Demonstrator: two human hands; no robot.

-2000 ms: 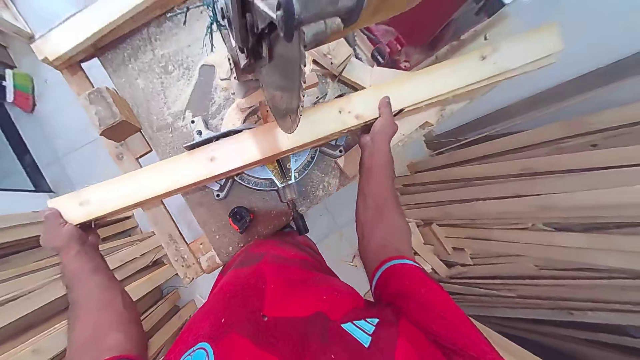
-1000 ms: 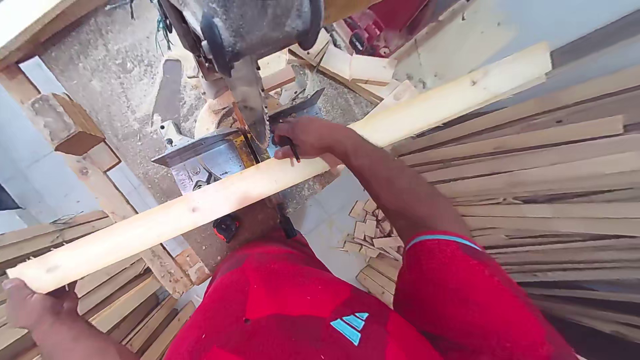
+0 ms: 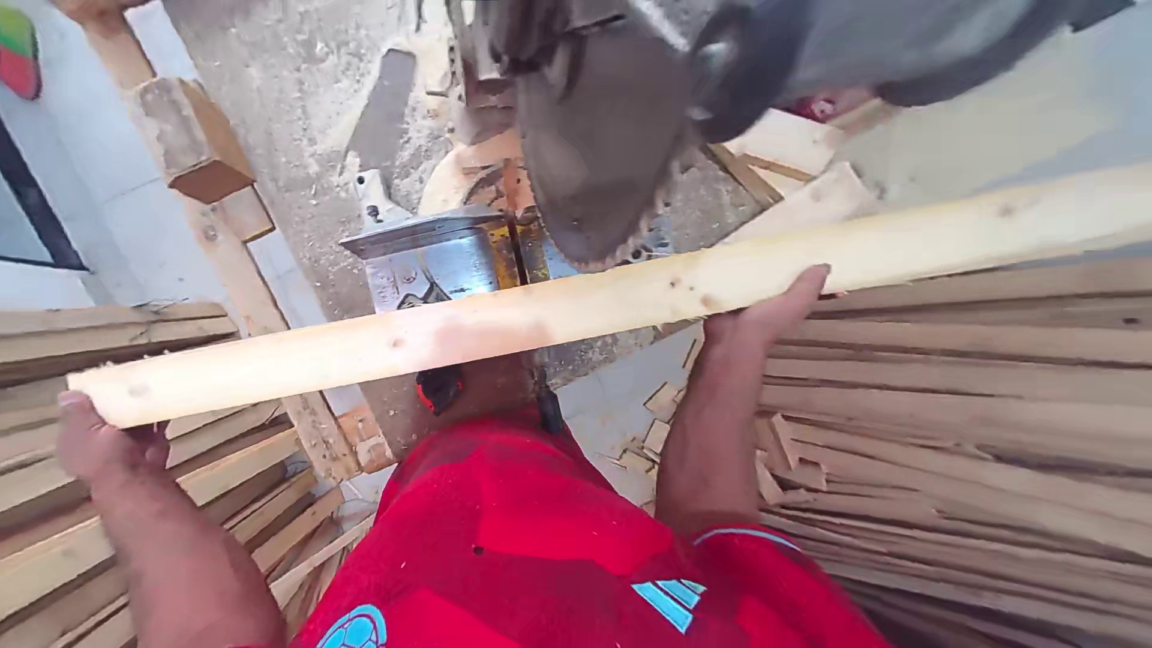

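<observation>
A long pale wooden board (image 3: 576, 310) spans the head view, its left end lower than its right. My left hand (image 3: 108, 441) grips the left end, thumb at the corner. Right of the middle, my right hand (image 3: 769, 310) holds the lower edge, thumb on the face and fingers hidden beneath. Beyond the board is a miter saw, its toothed blade (image 3: 594, 153) raised and its metal fence (image 3: 423, 229) partly in view. The board covers part of the saw's base. A black and red tape measure (image 3: 439, 389) lies just below the board.
Stacked wooden strips (image 3: 945, 405) fill the right side, and more strips (image 3: 234, 468) lie at left. Small offcuts (image 3: 648, 432) are on the floor near my right forearm. A wooden block (image 3: 198, 139) rests on the frame at upper left. Scrap pieces (image 3: 792, 144) lie behind the blade.
My right hand was by the saw fence a second ago and now holds the board farther right. The view has shifted closer to the saw.
</observation>
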